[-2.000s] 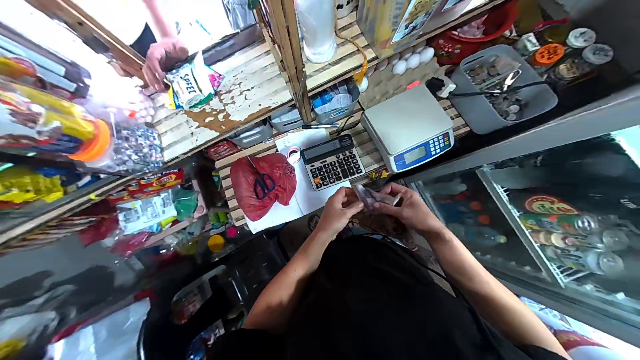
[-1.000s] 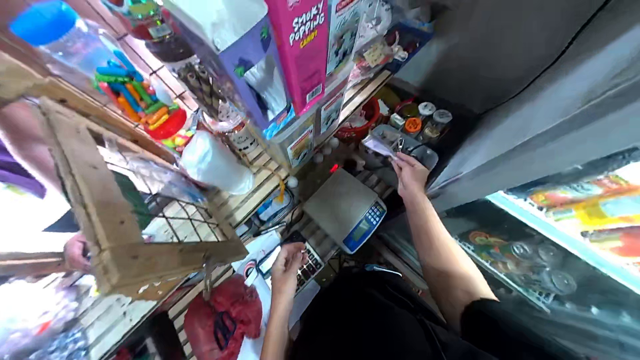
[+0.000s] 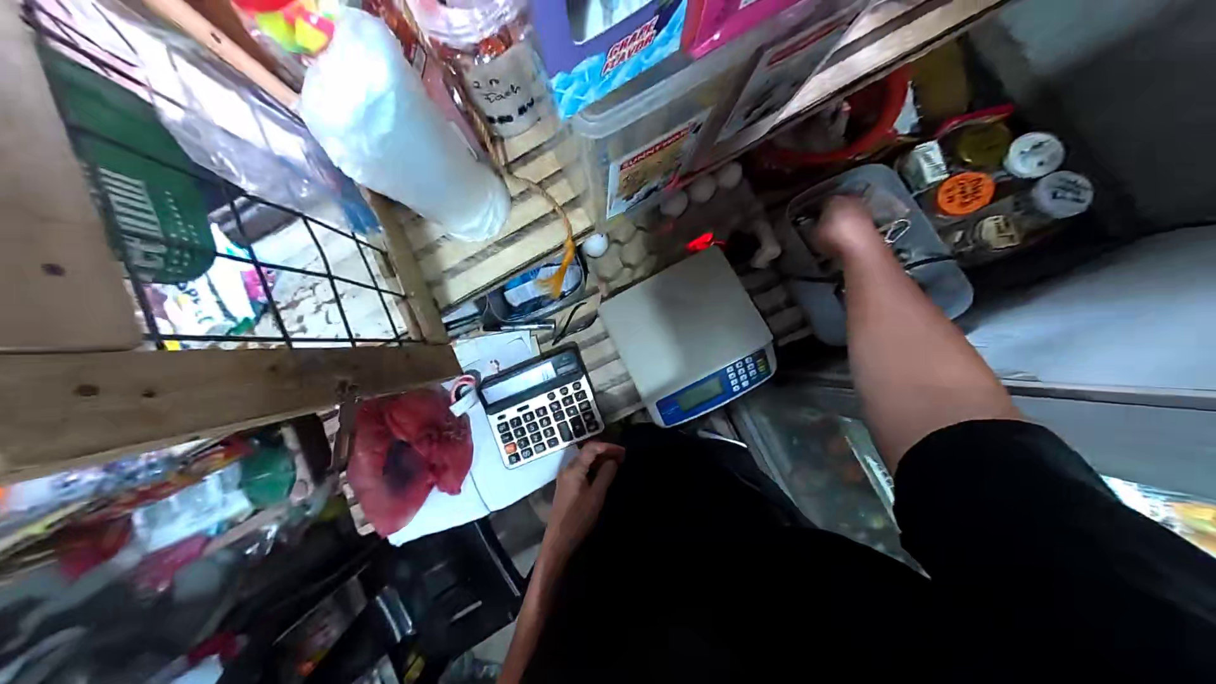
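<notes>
My right hand [image 3: 845, 228] reaches into a grey plastic tub [image 3: 936, 285] at the right; it is blurred, and its fingertips and anything in them cannot be made out. My left hand [image 3: 591, 470] is by my body, just below a desk calculator [image 3: 541, 407], its fingers curled, and I cannot tell whether it holds anything. Between the calculator and the tub sits a digital scale [image 3: 686, 332] with a bare plate. Left of the calculator, a red plastic bag [image 3: 408, 461] rests on white paper [image 3: 513, 489].
A wooden frame with wire mesh [image 3: 218, 380] juts in from the left. Jars with lids [image 3: 1034, 155] stand beyond the tub. Eggs [image 3: 622, 252] lie behind the scale, below a shelf with a white plastic roll [image 3: 399, 123] and a clear container [image 3: 636, 157]. A glass-topped cooler [image 3: 807, 465] is at the lower right.
Both hands were together near the scale with something small between them; then my right hand carried a paper-like piece toward the tub, and now it is down inside. The view has swung considerably.
</notes>
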